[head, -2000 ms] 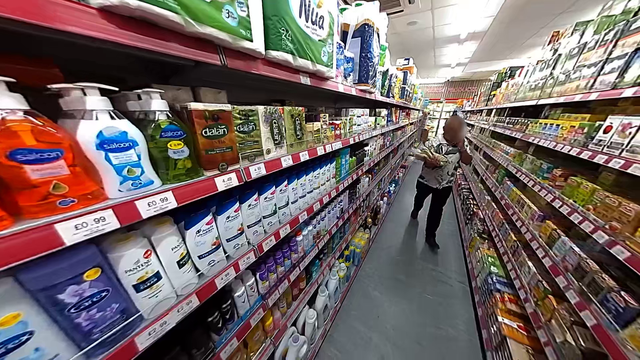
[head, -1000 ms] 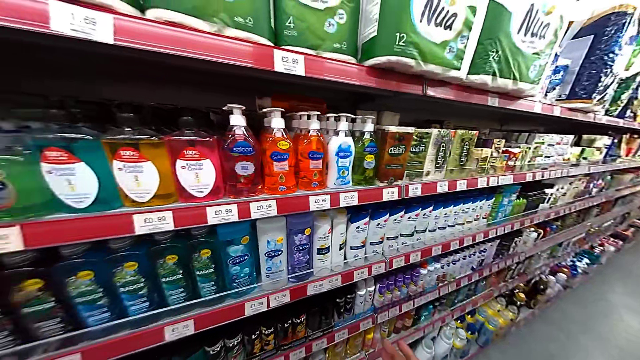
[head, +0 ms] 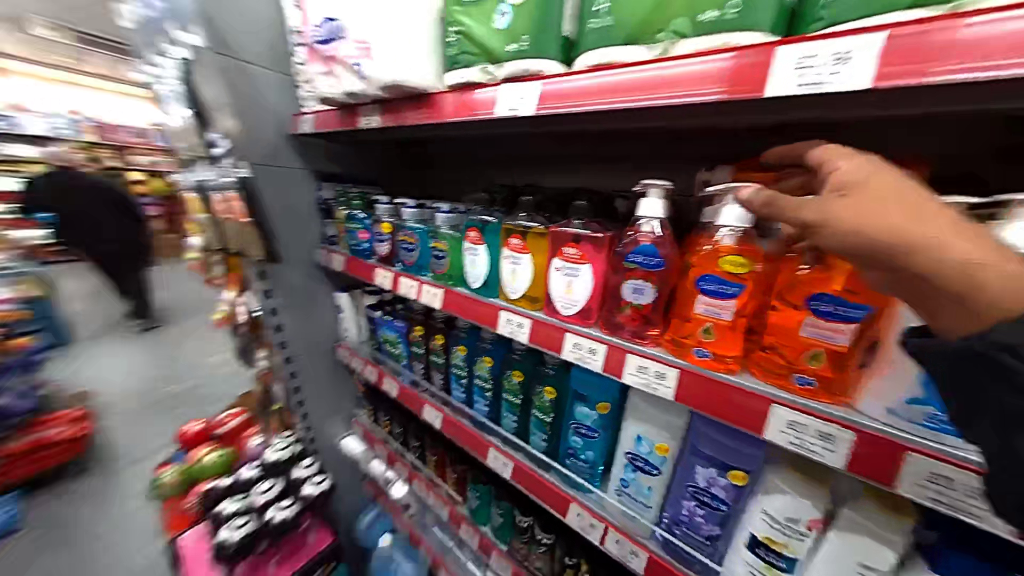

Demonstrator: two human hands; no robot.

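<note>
My right hand [head: 856, 216] reaches in from the right edge, in a dark sleeve, over the orange liquid soap pump bottles on the shelf. Its thumb is at the white pump top of one orange soap bottle [head: 714, 300]; the other fingers curl behind, over a second orange soap bottle [head: 820, 328]. Whether the fingers grip anything is not clear. Left of these stand a pink-red soap pump bottle [head: 642, 276] and a pink soap bottle [head: 578, 276]. A white-and-blue bottle [head: 912, 384] is partly hidden below my wrist. My left hand is out of view.
A red shelf edge [head: 720, 396] with price labels runs below the soaps. Shower gel bottles [head: 588, 424] line the lower shelf; green paper packs [head: 680, 28] sit above. Left of the grey end panel [head: 280, 216] are an aisle, a blurred person in dark clothes [head: 92, 224] and stacked goods [head: 264, 496].
My right hand has come up to the orange soap bottles; one second ago only fingertips showed at the bottom edge. The view has swung left and closer to the shelf.
</note>
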